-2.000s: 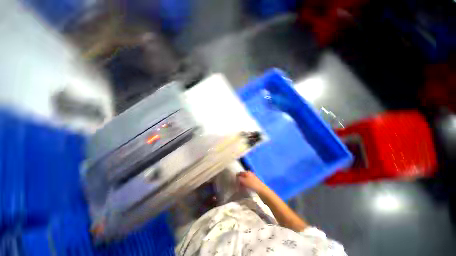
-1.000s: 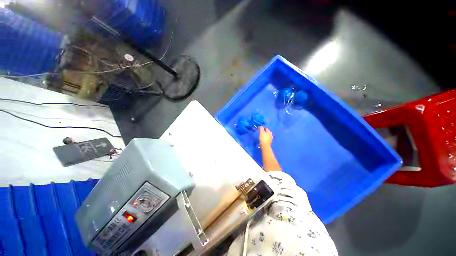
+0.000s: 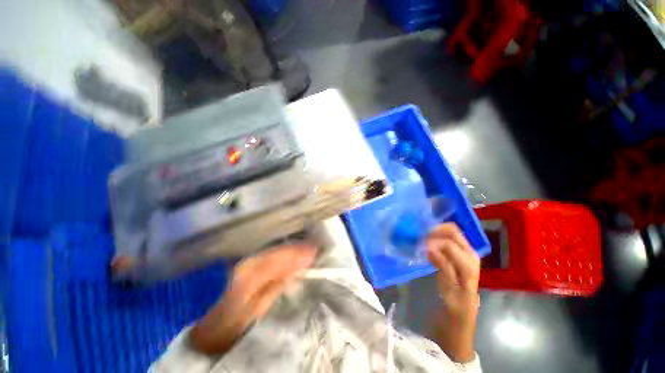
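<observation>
My right hand (image 3: 456,262) is over the near right edge of the shallow blue bin (image 3: 378,271). Its fingers grip a clear bag with a blue item (image 3: 408,229), held over the bin, blurred. More bagged blue items (image 3: 408,153) lie at the bin's far end. My left hand (image 3: 273,277) is blurred, in front of the sealer's front edge; no item shows in it, and its fingers are not clear. The grey-green heat sealer (image 3: 219,156) has a lit red switch and stands on a pale worktable (image 3: 332,135).
A red stool (image 3: 558,248) stands right of the bin. Blue ribbed crates (image 3: 51,175) are at the left. A white surface (image 3: 80,44) is at the upper left. Another red object (image 3: 496,36) and dark clutter are at the far right.
My right hand has left the bin's left side and moved right and nearer, now gripping a bagged blue item. My left hand has come into view. The view has shifted, showing more of the sealer's front.
</observation>
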